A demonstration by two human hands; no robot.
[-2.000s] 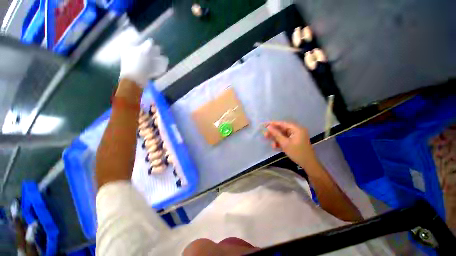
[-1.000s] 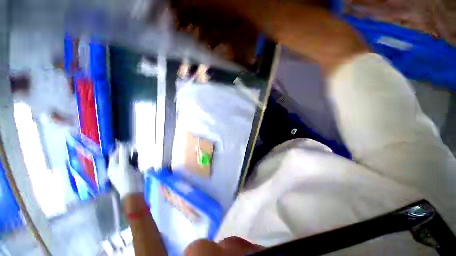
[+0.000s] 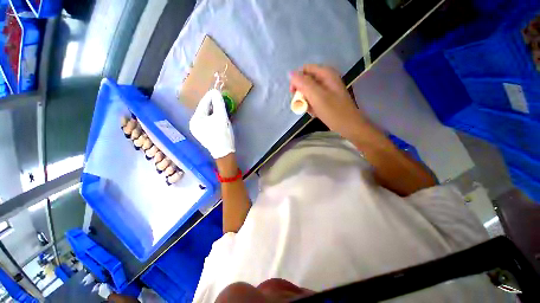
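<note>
My left hand (image 3: 214, 125), in a white glove, is over the lower edge of the cardboard pad (image 3: 198, 71), beside the green lid (image 3: 228, 103), with its fingertips together. Whether it holds anything cannot be told. Small pale bits (image 3: 221, 78) lie on the pad just above the fingertips. My bare right hand (image 3: 322, 94) holds a flesh-coloured part (image 3: 299, 103) with a round, open-looking end, above the pale cover sheet (image 3: 278, 47), to the right of the pad.
A blue tray (image 3: 145, 109) with a white liner stands left of the pad; a row of flesh-coloured parts with dark ends (image 3: 151, 151) lies in it. Blue crates (image 3: 479, 97) are at the right. Another person's gloved hand (image 3: 102, 290) shows at the lower left.
My left hand has come from beyond the tray to the pad. My right hand, seemingly empty two seconds ago, now holds a flesh-coloured part. The camera view has swung round.
</note>
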